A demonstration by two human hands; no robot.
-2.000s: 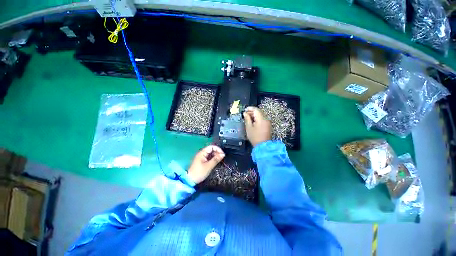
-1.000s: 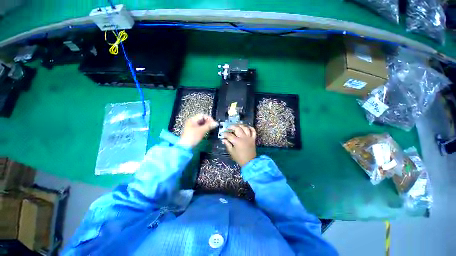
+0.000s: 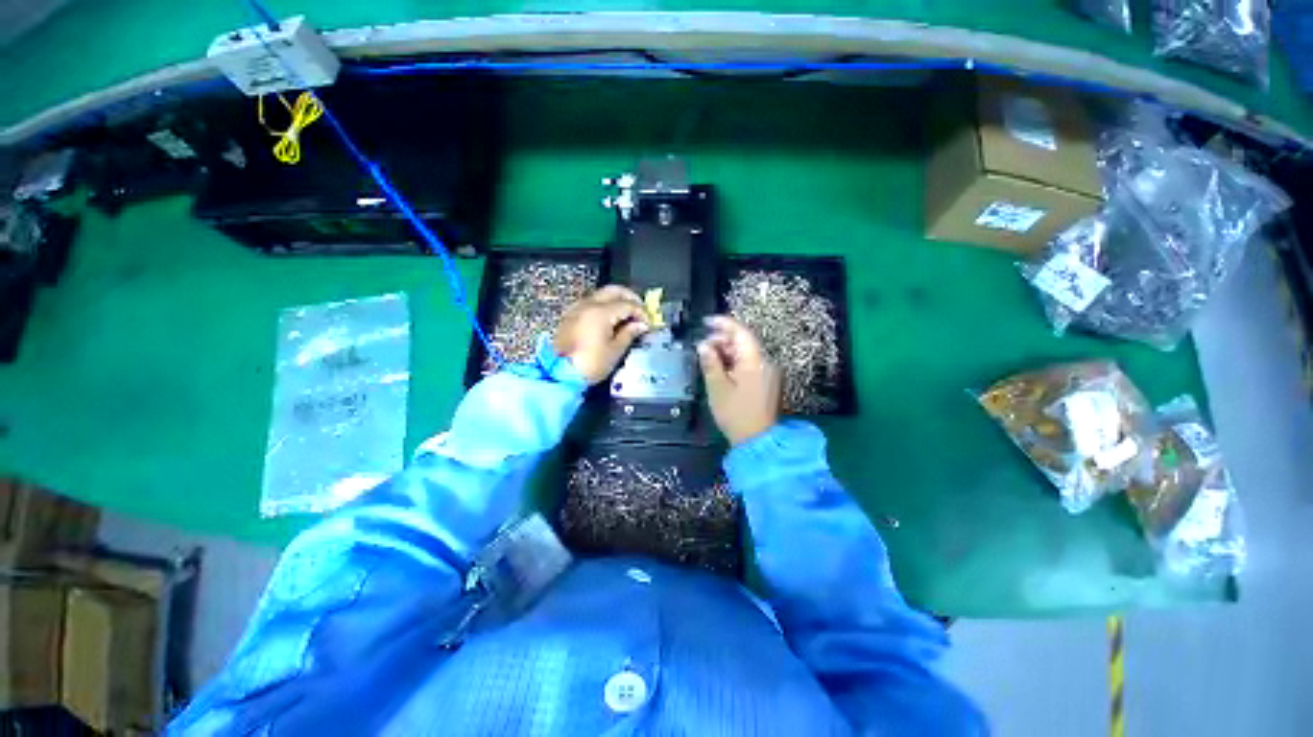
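A long black fixture stands upright in the view, with a silver metal plate near its close end and a small yellow piece in its middle. My left hand is at the fixture's left side, fingertips beside the yellow piece. My right hand is at the right side, thumb and fingertip close together beside the fixture. Any tiny part in either hand is too small to tell. Heaps of small metal parts lie in the left tray, right tray and front tray.
A flat clear bag lies on the left. A black case stands upper left, under a white box with yellow cord. A cardboard box and clear bags of parts lie on the right. A blue cord runs to my left cuff.
My left hand has moved from the plate's left side up to the yellow piece. My right hand has moved off the plate to the fixture's right side. The view has shifted slightly.
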